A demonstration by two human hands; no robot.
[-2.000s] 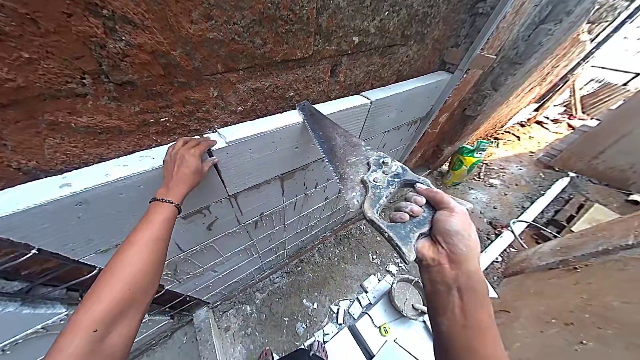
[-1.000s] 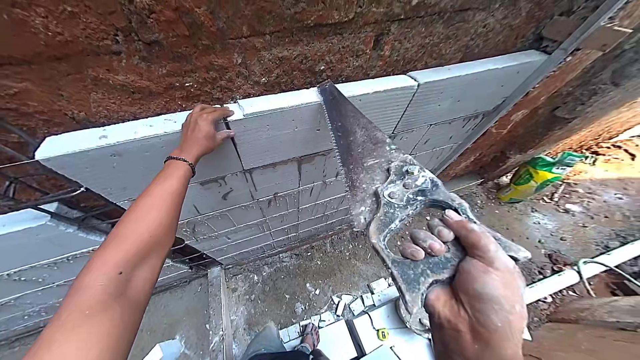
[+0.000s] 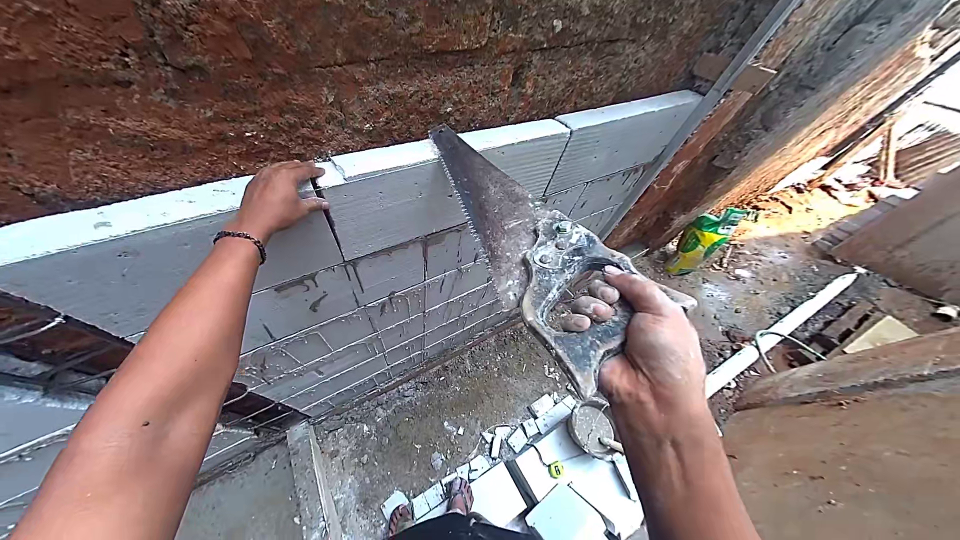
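My right hand (image 3: pixel 637 322) is closed around the worn handle of a hand saw (image 3: pixel 499 214). The blade points up and to the left, its tip over the top edge of a pale lightweight concrete block (image 3: pixel 435 199) in the top course of the wall. My left hand (image 3: pixel 281 199) rests on the top edge of the long block (image 3: pixel 165 262) to the left, its fingers at the narrow gap between the two blocks. Its fingertips reach the gap and the chipped corner beside it. Whether the saw's teeth touch the block cannot be told.
A rough red-brown wall (image 3: pixel 225 82) stands behind the blocks. Steel bars lie at lower left. Below are white block pieces (image 3: pixel 566 514), a tape measure (image 3: pixel 555 469), a round bucket (image 3: pixel 591 427) and my feet. A green-yellow bag (image 3: pixel 705 240) and a white pipe (image 3: pixel 784 334) lie right.
My left hand stays at the joint between the blocks, and the saw stays in my right hand. The view has shifted and come back.
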